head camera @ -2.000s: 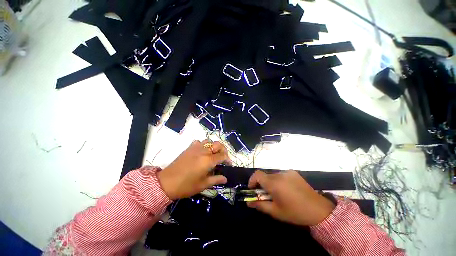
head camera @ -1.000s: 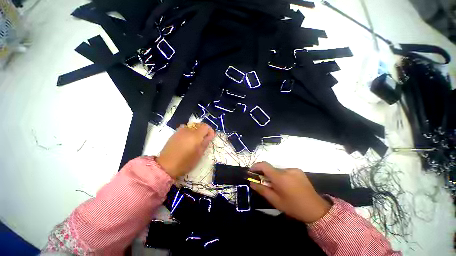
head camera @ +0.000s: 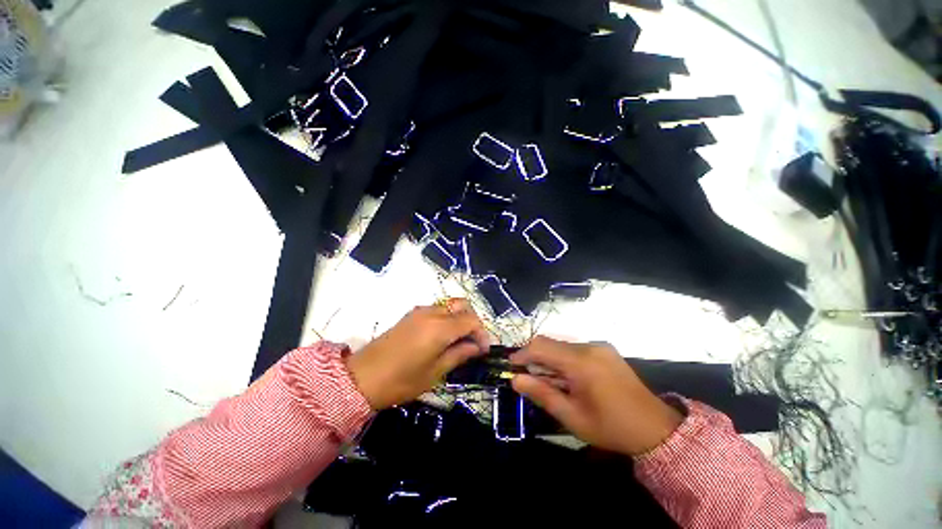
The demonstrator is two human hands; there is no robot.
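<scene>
My left hand (head camera: 418, 351) and my right hand (head camera: 589, 393) meet at the lower middle, with their fingertips nearly touching. Both pinch the end of a black webbing strap (head camera: 661, 378) that runs out to the right behind my right hand. A small yellowish metallic glint, perhaps thread snips (head camera: 506, 373), shows at my right fingertips; most of it is hidden. A silver rectangular ring (head camera: 509, 413) lies just below my fingers. Fine thread ends (head camera: 491, 329) spread above and around the fingertips. More black straps (head camera: 496, 486) lie close below my hands.
A large pile of black straps (head camera: 434, 93) with silver rings covers the back. At right are tangled thread waste (head camera: 801, 403), a black block (head camera: 809, 184), a thin pale pointed tool (head camera: 862, 313) and a dark heap with metal glints (head camera: 888, 217). Something blue (head camera: 36, 501) shows at lower left.
One second ago my left hand was raised up and left, near the pile's front edge. It has come down to the strap end at my right fingertips. My right hand has barely moved.
</scene>
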